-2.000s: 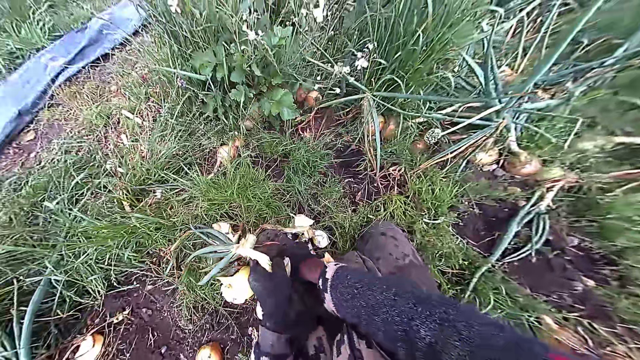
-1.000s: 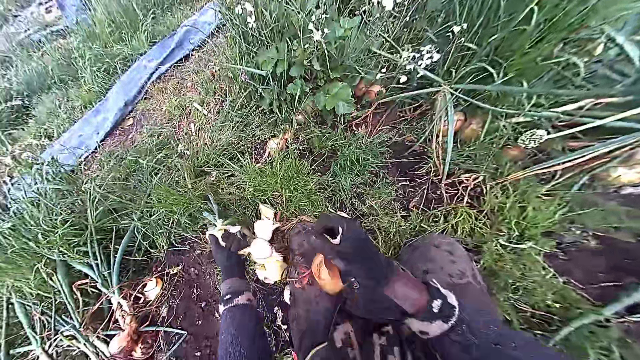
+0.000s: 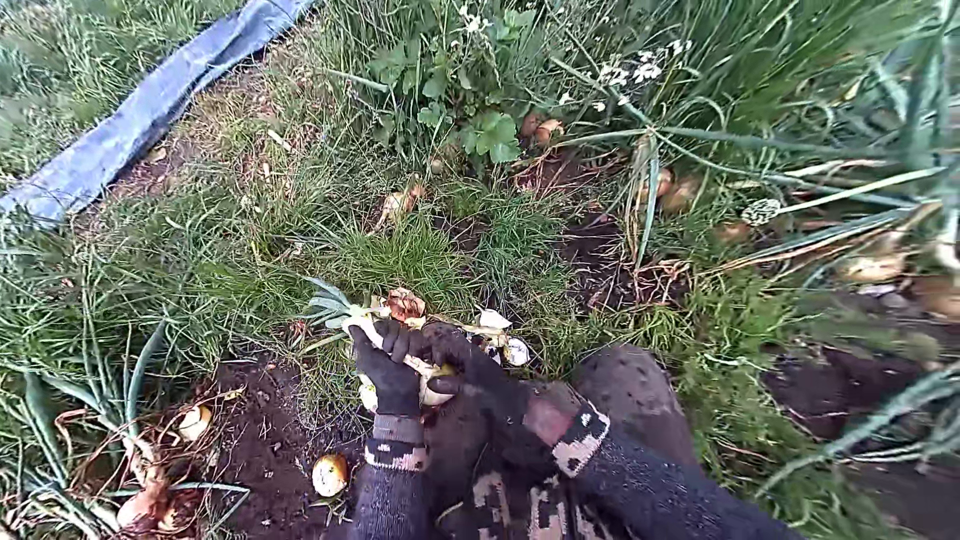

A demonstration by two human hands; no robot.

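Observation:
Dark gloves cover both hands, which meet over the lap at an onion plant [image 3: 366, 328]. The green leaf ends of the plant point to the upper left. My left hand [image 3: 388, 371] is closed around its pale neck. My right hand [image 3: 472, 367] is at the bulb end, fingers curled against the bulb [image 3: 437, 391]; how firmly they hold it cannot be seen. Pale and brown onion pieces [image 3: 406, 304] lie just beyond the hands, and more white pieces [image 3: 516, 351] lie by the right hand.
An onion [image 3: 330, 475] lies on dark soil left of my knees. Onions with leaves [image 3: 142, 504] are at the lower left, others [image 3: 660, 187] at the upper right. A blue sheet strip [image 3: 142, 112] crosses the upper left. Grass and a leafy weed [image 3: 491, 137] stand ahead.
My hands were apart one second ago and are now together at the onion plant. The onion piece seen in my right hand then is no longer visible there.

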